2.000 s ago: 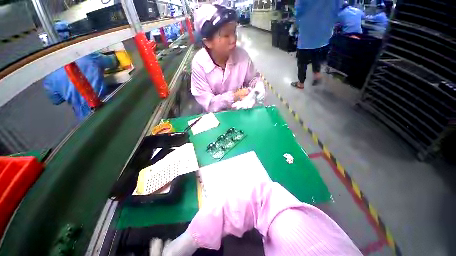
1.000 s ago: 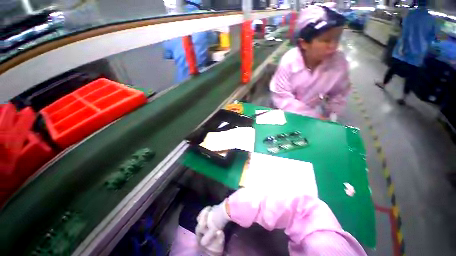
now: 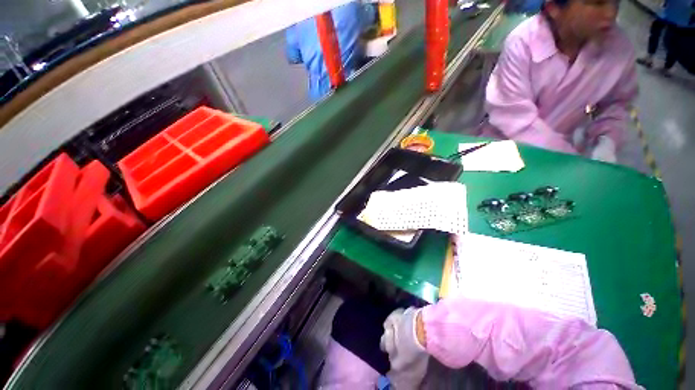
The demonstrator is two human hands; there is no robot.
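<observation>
My right hand (image 3: 400, 333), in a white glove, is low at the bottom centre beside a dark patch, its pink sleeve crossing the table's near edge. More white glove shows just below it, with a bit of blue; it seems to be my left hand (image 3: 408, 369) touching the right, cut off by the frame edge. No board shows in them. A green circuit board (image 3: 528, 211) lies on the green table mat. A second board (image 3: 245, 263) and a third board (image 3: 156, 366) lie on the dark green conveyor (image 3: 190, 236).
Red divided bins (image 3: 190, 160) stand beyond the belt. A black tray (image 3: 404, 242) holds a dotted sheet (image 3: 419, 207). A gridded paper (image 3: 526, 276), small white paper (image 3: 491, 156) and yellow-orange ring (image 3: 417, 143) lie nearby. A person in pink sits across the table. Blue cord (image 3: 286, 358) hangs below the rail.
The view has swung left, showing more belt and the red bins. My gloved right hand came in from the bottom edge and now rests low, near the white glove below it.
</observation>
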